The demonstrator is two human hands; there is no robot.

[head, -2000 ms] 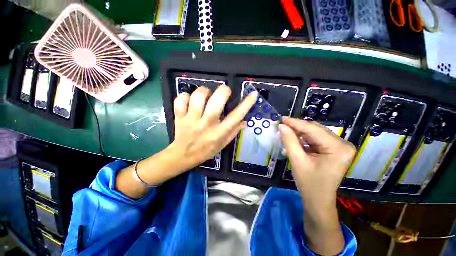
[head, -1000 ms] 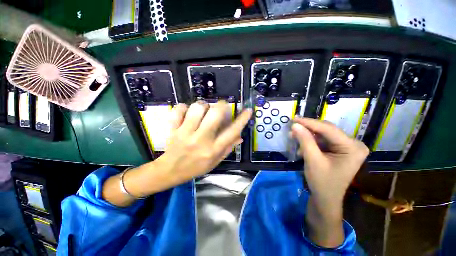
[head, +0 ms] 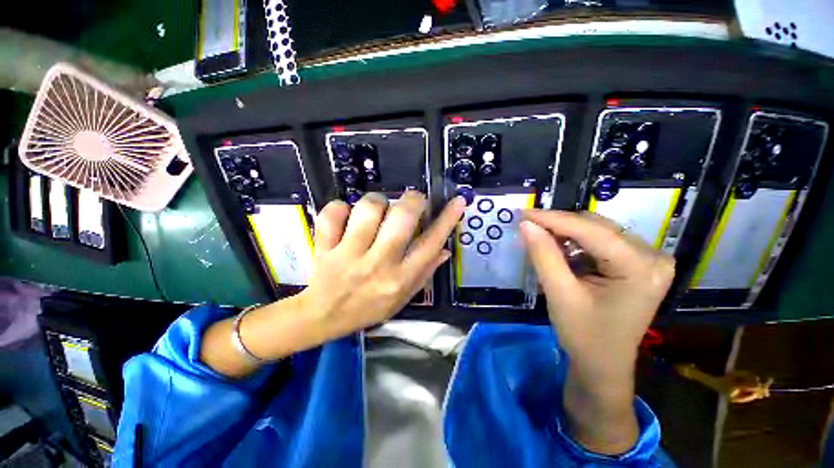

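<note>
A black foam tray (head: 572,183) holds several open phone bodies side by side. My right hand (head: 594,274) pinches the right edge of a clear adhesive ring sheet (head: 486,225) between thumb and forefinger, over the white battery of the middle phone body (head: 530,146). Several dark rings show on the sheet. My left hand (head: 379,265) lies over the lower part of the second phone body from the left, fingers spread. Its forefinger tip touches the sheet's upper left, at the lowest ring by the camera modules (head: 473,157). My left hand grasps nothing.
A pink fan (head: 99,137) stands at the left on the green mat. Another loaded tray (head: 69,215) lies partly behind it. More phone bodies (head: 80,361) are at the lower left. A lone phone body (head: 222,37) and a dotted strip (head: 281,41) lie beyond the tray.
The view has shifted, and the hands are now over the middle phone body instead of the second from the left. My right hand still holds the sheet; fewer rings show on it than one second ago.
</note>
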